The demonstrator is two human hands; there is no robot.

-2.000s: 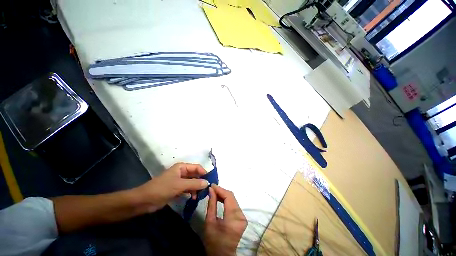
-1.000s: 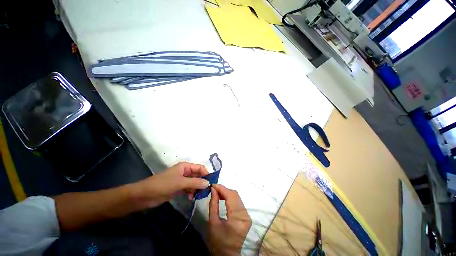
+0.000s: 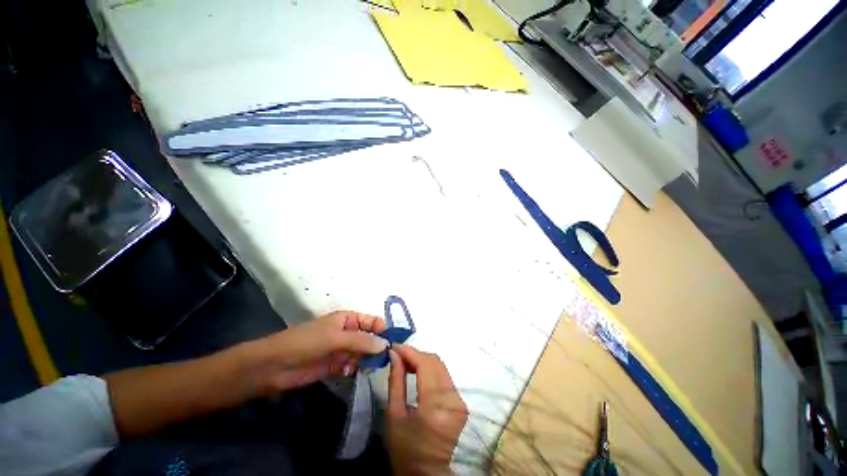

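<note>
A navy fabric band (image 3: 399, 334) is bent between my two hands. Its rounded end with a pale centre stands up above the fingers, and its other end hangs below, pale side showing. My left hand (image 3: 325, 351) grips the band between thumb and fingers. My right hand (image 3: 423, 400) has thumb and forefinger pinched together at the band, touching it close to the left thumb. Whether a needle or thread is in the pinch is too small to tell.
A fanned stack of bands (image 3: 297, 132) lies at far left. Navy bands (image 3: 560, 238), one looped, lie right. A plastic bag (image 3: 594, 321) covers part of a straight band (image 3: 669, 409). Dark snips (image 3: 602, 446) lie near my right hand. Yellow sheets (image 3: 446, 51) lie at the far edge; a lidded bin (image 3: 93, 218) stands left.
The band's upper end has turned to show more of its pale side, and its lower end now hangs pale side out. Both hands stay in nearly the same place. The view has shifted slightly.
</note>
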